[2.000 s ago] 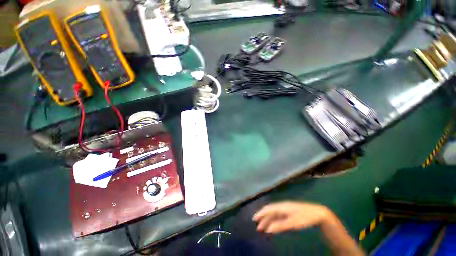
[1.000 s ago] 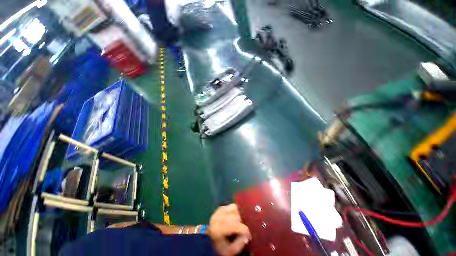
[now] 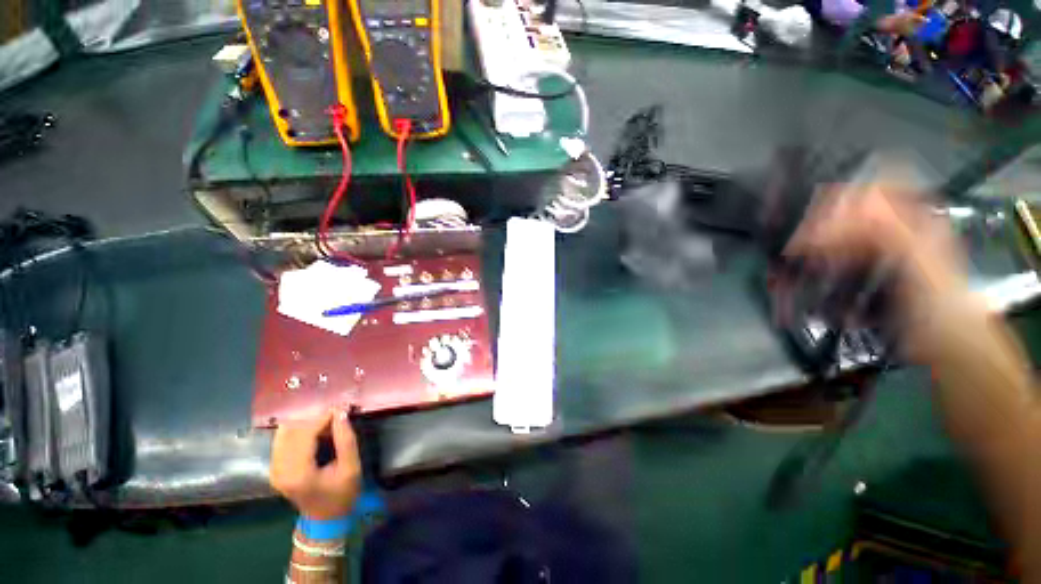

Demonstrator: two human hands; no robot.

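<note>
The dark red test box (image 3: 377, 394) stands on the bench, with a white paper slip (image 3: 325, 297) and a blue pen (image 3: 394, 301) on top. My left hand (image 3: 317, 462) is at its front edge, thumb and fingertips curled together against the edge; whether they pinch something small cannot be told. My right hand (image 3: 873, 245) is strongly blurred, over the right part of the bench, around a dark blurred bundle that looks like black cords (image 3: 816, 302). Blurred strands hang below it past the bench edge. The white power strip (image 3: 525, 331) lies right of the box, with no plugs visible in it.
Grey units (image 3: 69, 399) lie in a row at the far left. Two yellow multimeters (image 3: 400, 69) with red leads and a second power strip (image 3: 519, 57) are on the raised green shelf (image 3: 479, 157). A blurred translucent thing (image 3: 668, 240) is right of the main strip.
The view has swung from the left side of the bench back to the box. My right hand now shows at the right with a dark bundle. My left hand is still at the box's edge.
</note>
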